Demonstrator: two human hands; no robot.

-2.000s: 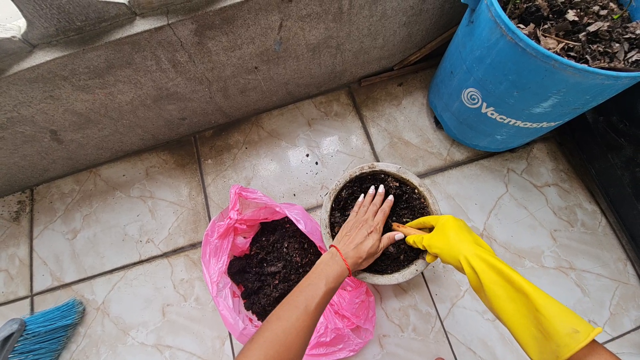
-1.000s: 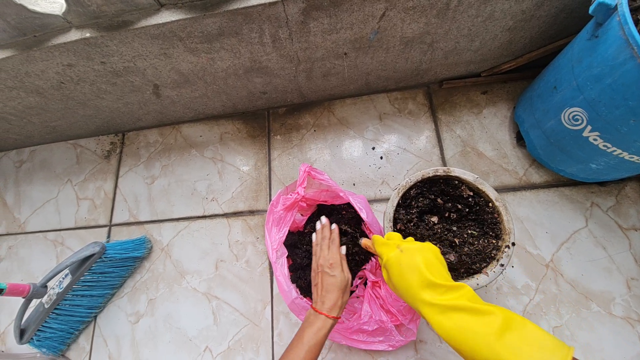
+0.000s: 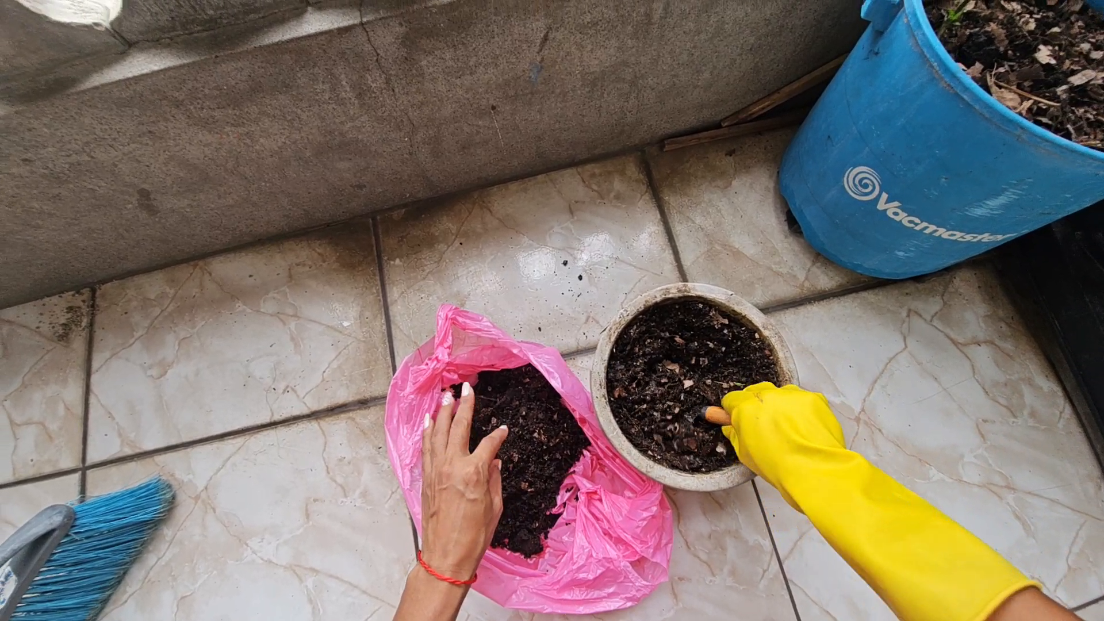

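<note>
My left hand [image 3: 461, 492], bare with a red string bracelet, rests over the left side of a pink plastic bag [image 3: 617, 535], fingers apart at the edge of the dark soil [image 3: 530, 448] inside. In a yellow rubber glove, my right hand [image 3: 780, 431] grips a small tool by its wooden handle [image 3: 716, 416] over the right side of a round pot [image 3: 614, 431]. The pot is full of dark soil [image 3: 673, 362] with light bits in it. The tool's working end is hidden in the soil. Bag and pot stand side by side.
A blue Vacmaster bucket [image 3: 914, 164] of soil and dry leaves stands upper right, beside a black object [image 3: 1056, 302]. Wooden strips [image 3: 733, 131] lie along the concrete wall [image 3: 259, 147]. A blue-bristled broom [image 3: 99, 548] lies lower left on the tiled floor [image 3: 241, 336].
My right hand has moved with the tool from the bag to the pot. My left hand, over the pot two seconds ago and on the bag's soil one second ago, is now at the bag's left side.
</note>
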